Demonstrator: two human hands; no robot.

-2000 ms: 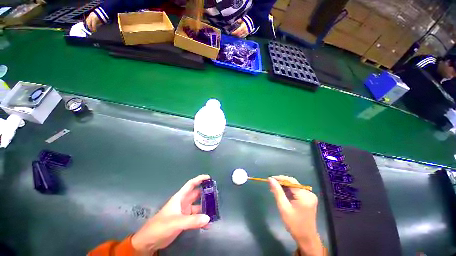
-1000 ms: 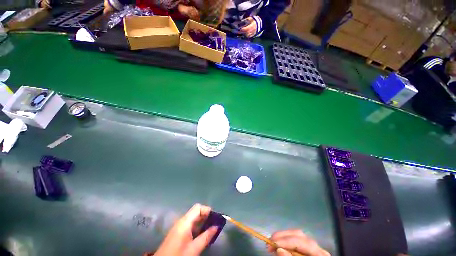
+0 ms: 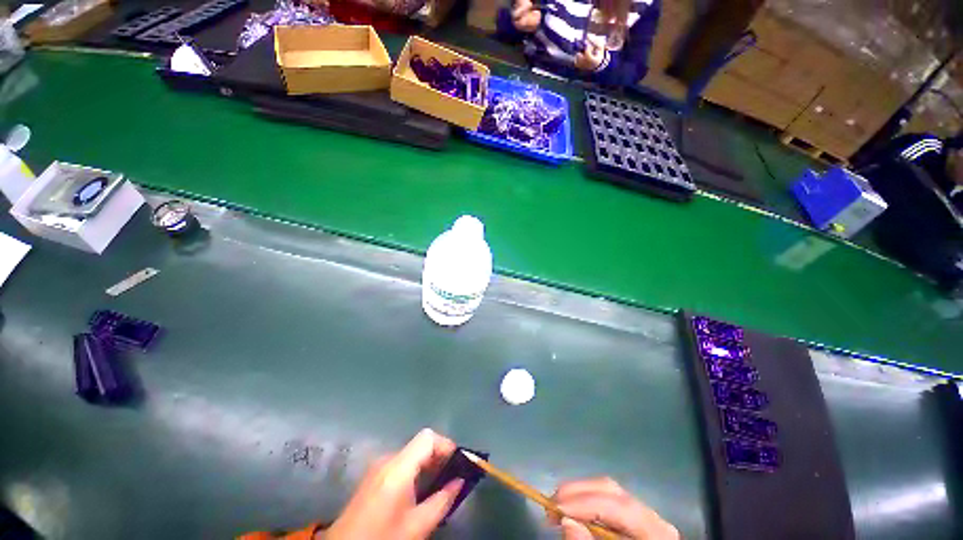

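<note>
My left hand [image 3: 396, 494], at the bottom centre, holds a dark purple plastic housing [image 3: 461, 480] between thumb and fingers, tilted. My right hand [image 3: 612, 512], partly cut off by the lower edge, holds a thin yellow-orange brush [image 3: 523, 488]. Its pale tip touches or is very close to the housing's upper end. The fingers hide part of the housing. A small white round cap [image 3: 517, 386] lies just above the hands. A white bottle [image 3: 457, 272] stands upright behind it.
A black foam mat [image 3: 792, 422] at right bears a column of housings [image 3: 744, 396]. More housings [image 3: 106, 364] lie left, near a pale strip [image 3: 132, 282], round jar [image 3: 172, 218] and white box [image 3: 90, 222]. Beyond the green belt [image 3: 317, 190] are trays and a person [image 3: 591, 37].
Over two seconds, the brush has moved from the cap to the housing, and both hands have lowered. The housing in my left hand has tilted. Since one second ago, the hands have moved little.
</note>
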